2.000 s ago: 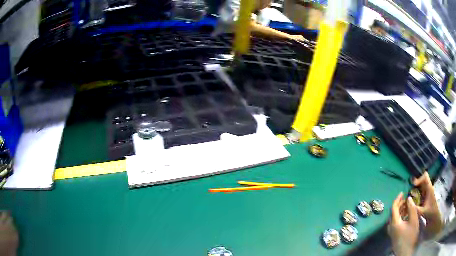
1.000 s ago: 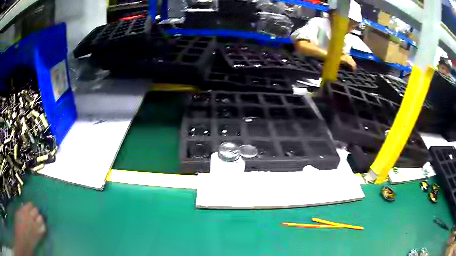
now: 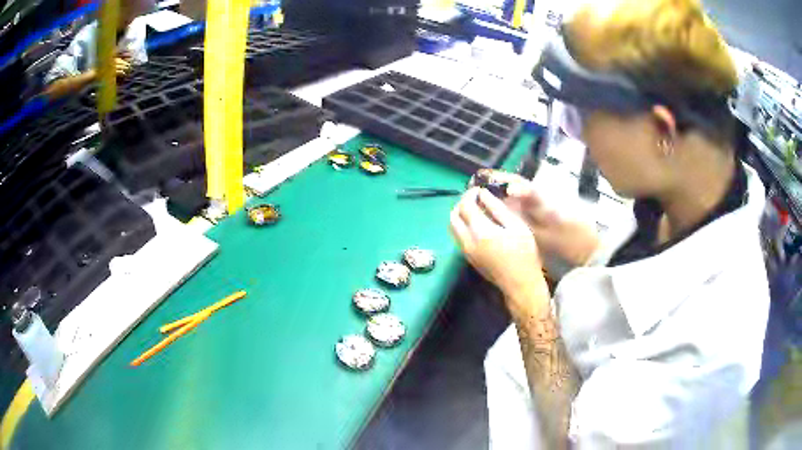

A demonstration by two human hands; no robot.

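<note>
Neither of my hands is in the picture. Several round inner modules with silver and white faces, one of them the nearest module (image 3: 354, 352), lie in a loose double row on the green mat (image 3: 290, 303). Two slim orange sticks (image 3: 189, 327) lie crossed at the left of the mat. A watch case (image 3: 263, 214) with a yellow-amber inside lies by the yellow post, and a few more cases (image 3: 371, 160) lie farther back. Dark tweezers (image 3: 428, 192) lie near the co-worker's hands.
A co-worker in a pale smock (image 3: 651, 325) sits at right, both hands (image 3: 506, 230) around a small dark part. A black tray (image 3: 431, 119) lies at the back, a yellow post (image 3: 226, 105) stands at left. A white board (image 3: 132, 303) holds a clear bottle (image 3: 37, 338).
The view has swung right towards the co-worker. The hand at the lower left edge and the blue bin have left the picture. The modules and the co-worker are now fully in view.
</note>
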